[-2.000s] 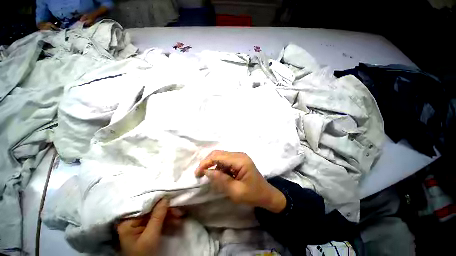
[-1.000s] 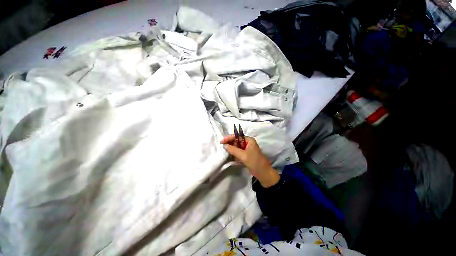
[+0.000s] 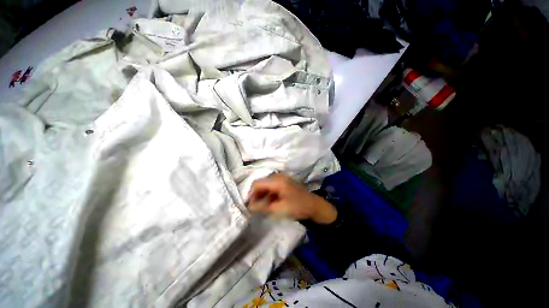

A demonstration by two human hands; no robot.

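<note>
A large pale jacket (image 3: 162, 180) lies crumpled across the table and down its near edge in the head view. Small dark snap buttons (image 3: 89, 131) show on the cloth. My right hand (image 3: 278, 197) is at the right edge of the nearest panel, fingers curled and somewhat blurred. The snips are not visible in it, and I cannot tell whether its fingers grip the cloth. My left hand is not in view.
Dark garments (image 3: 355, 27) lie at the table's far right. The white table (image 3: 360, 84) ends in a corner there. Beyond it are a red-and-white item (image 3: 428, 89) and pale cloth (image 3: 397, 157) low down. Red floral marks (image 3: 20, 76) show at far left.
The view has swung right and the left hand has left the picture. The snips' dark blades, seen upright in my right hand a second ago, no longer show. The hand sits lower against the cloth.
</note>
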